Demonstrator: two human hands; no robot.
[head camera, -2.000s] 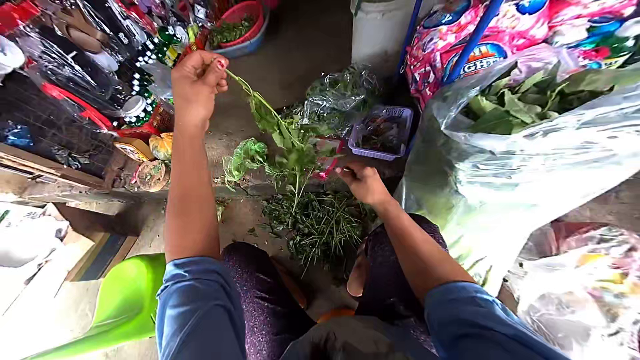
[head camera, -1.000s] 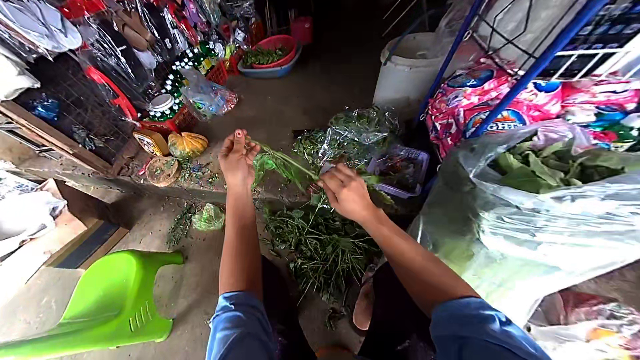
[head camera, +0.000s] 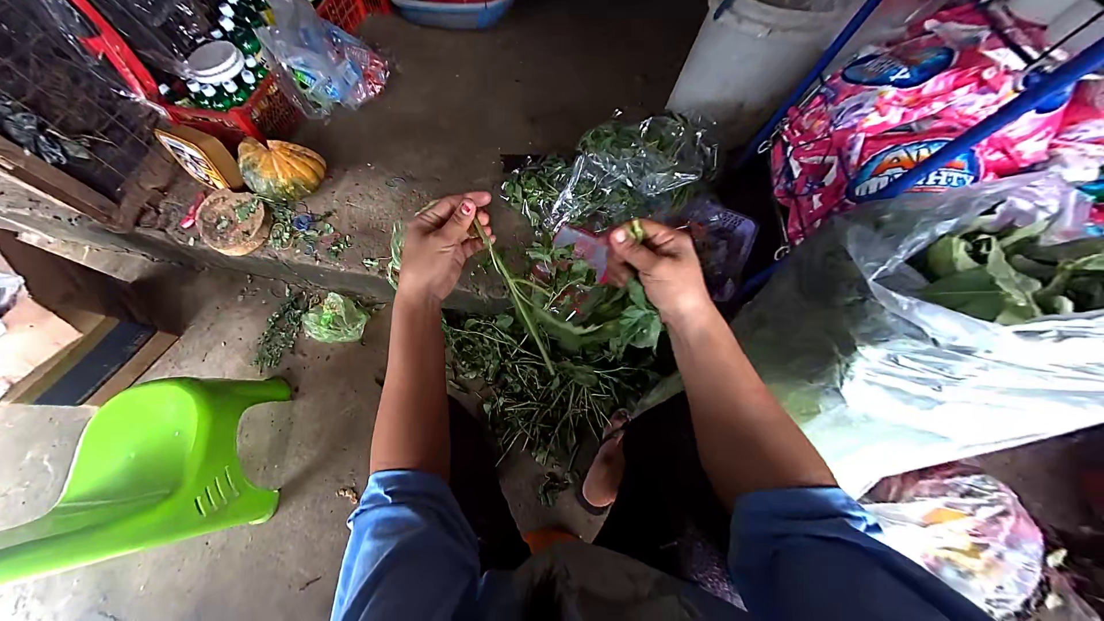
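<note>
My left hand (head camera: 447, 241) pinches the upper end of a long green plant stem (head camera: 522, 302), which slants down to the right. My right hand (head camera: 660, 263) is closed on leafy greens (head camera: 634, 319) that hang below its fingers. Under both hands a heap of cut stems and leaves (head camera: 552, 397) lies on the ground between my feet. Just beyond the hands, more greens in a clear plastic bag (head camera: 634, 168) rest on the concrete ledge. A purple plastic basket (head camera: 733, 241) sits behind my right hand, partly hidden.
At the right stands a large clear bag of broad leaves (head camera: 1018, 276), below pink detergent packs (head camera: 914, 129). A white bucket (head camera: 750, 65) is behind. To the left are a green plastic stool (head camera: 164, 457), a pumpkin (head camera: 280, 170), a round wooden board (head camera: 233, 222) and a crate of bottles (head camera: 228, 103).
My hands were close together on the stem one second ago and are now farther apart. The right hand has moved away from the left, with leafy greens in it.
</note>
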